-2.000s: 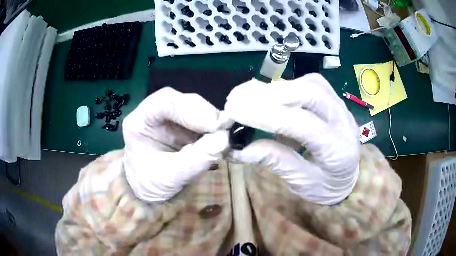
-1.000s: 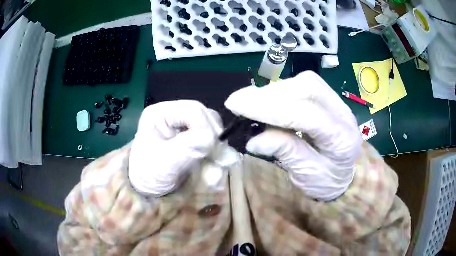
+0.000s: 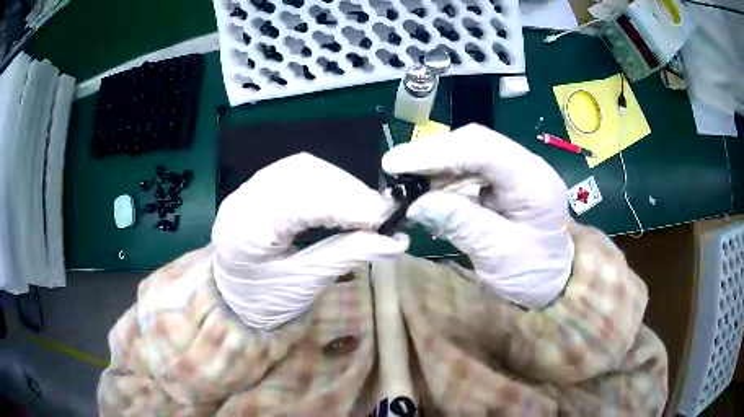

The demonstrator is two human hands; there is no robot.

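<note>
A small glossy black housing (image 3: 409,189), likely an earbud, is held between both hands in front of the chest. My left hand (image 3: 306,236), in a white glove, pinches its lower, slimmer end between thumb and fingers. My right hand (image 3: 489,208), also white-gloved, grips its rounded upper end with thumb and fingertips. The fingers hide part of the piece. I cannot tell whether a wipe is in the left hand.
A black mat (image 3: 302,134) lies beyond the hands. A white foam tray (image 3: 367,69) with black units, a dispenser bottle (image 3: 416,94) and a phone (image 3: 472,102) stand behind. Loose black parts (image 3: 167,195) and a dark tray (image 3: 147,106) are left; a red pen (image 3: 564,145) is right.
My left hand has opened from a fist and now pinches the lower end of the black piece. The white cloth-like bit below it no longer shows. The view has turned slightly.
</note>
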